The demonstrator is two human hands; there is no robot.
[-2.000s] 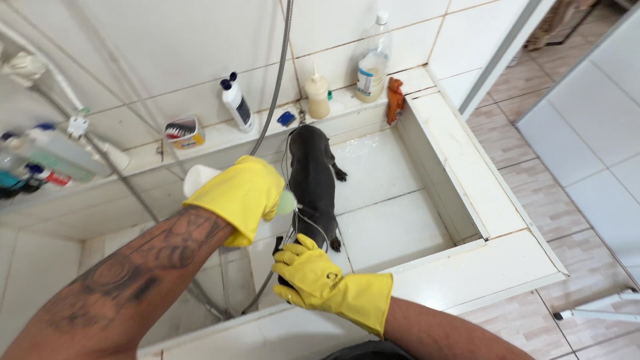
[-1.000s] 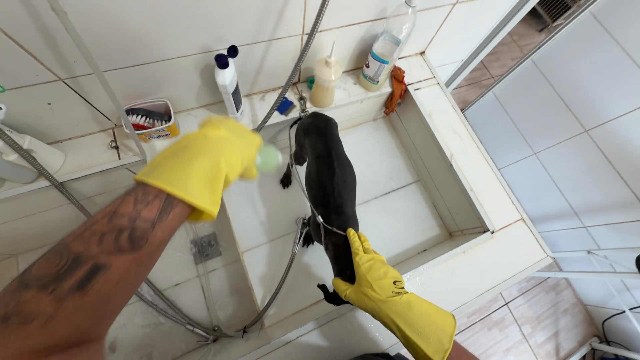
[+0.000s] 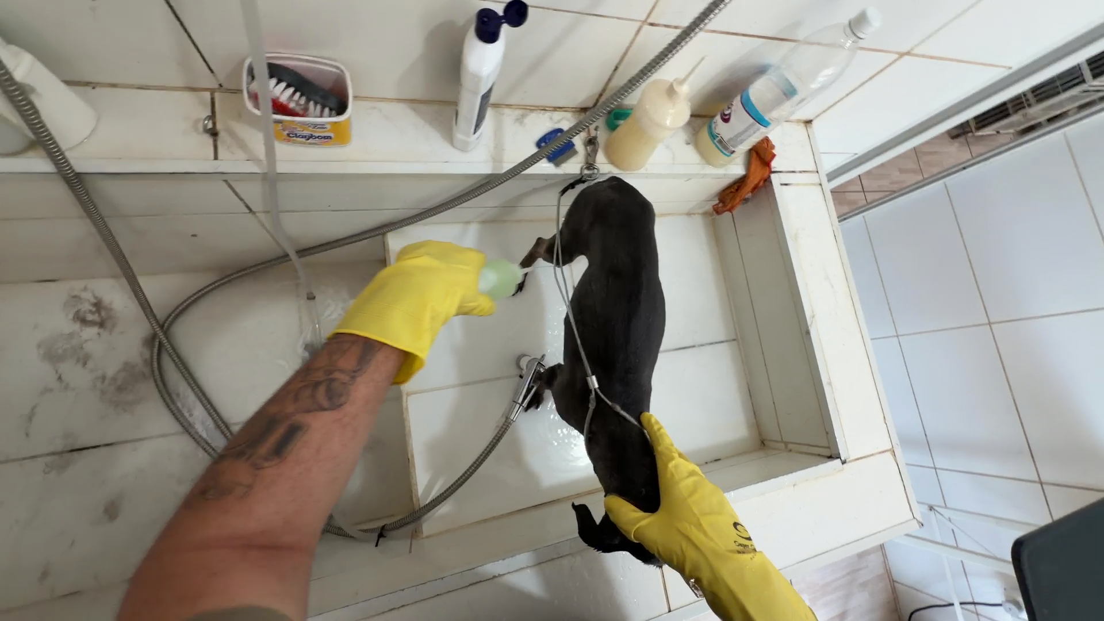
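A black dog (image 3: 617,310) stands in the white tiled tub, its rear toward the wall and its head at the front edge. A thin cable leash (image 3: 569,302) loops round its neck and runs to a metal clip at the ledge. My left hand (image 3: 423,297), in a yellow rubber glove, is closed around a pale green squeeze bottle (image 3: 500,279), its nozzle pointing at the dog's hind leg. My right hand (image 3: 673,500), gloved too, rests on the dog's neck and head with thumb and fingers spread around them. A shower head (image 3: 528,388) lies on the tub floor by a front leg.
On the ledge (image 3: 388,142) stand a tub of brushes (image 3: 302,103), a white bottle (image 3: 476,78), a squeeze bottle (image 3: 649,125), a clear plastic bottle (image 3: 776,95) and an orange cloth (image 3: 746,177). A metal shower hose (image 3: 448,203) crosses above the tub. The tub's raised rim (image 3: 828,328) is at right.
My left hand with the green bottle has moved toward the dog's hind leg. My right hand now lies around the dog's neck and head. The view has shifted closer over the tub.
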